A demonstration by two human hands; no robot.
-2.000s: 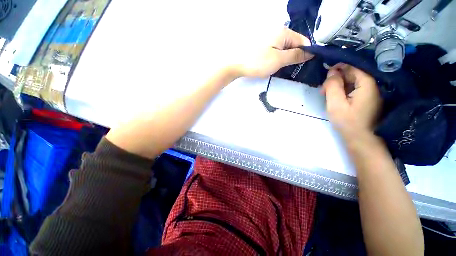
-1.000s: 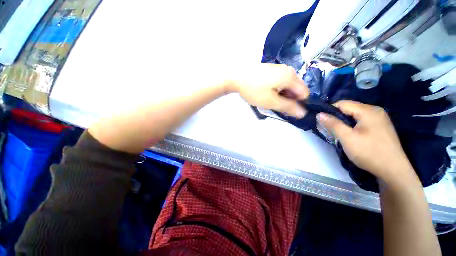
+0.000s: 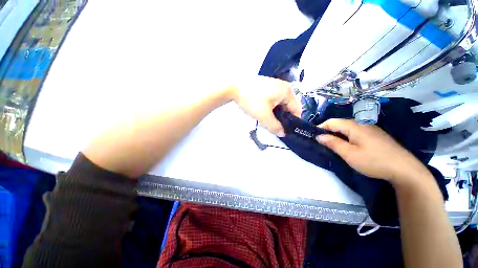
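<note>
The dark navy garment [image 3: 377, 196] lies on the white table beside and below the sewing machine head, its lower part at the front edge. My left hand [image 3: 270, 104] grips the folded edge between thumb and fingers. My right hand [image 3: 361, 146] pinches the same edge further right. Between the hands a black label [image 3: 305, 133] with pale lettering shows on the edge. A white drawcord loop [image 3: 368, 228] hangs at the table's front edge. The needle area is partly hidden behind the hands and cloth.
The white machine head [image 3: 388, 47] with blue stripes fills the upper right, with a grey knob [image 3: 366, 110] below it. White tape strips [image 3: 451, 112] hang at the right. A ruler [image 3: 251, 203] runs along the front edge. Taped cardboard [image 3: 23, 78] lies left. Red checked cloth [image 3: 230, 235] is below.
Both hands have drawn the garment edge from beside the needle area towards the front. The label now shows between them, and the drawcord loop has come into sight. The camera view has shifted.
</note>
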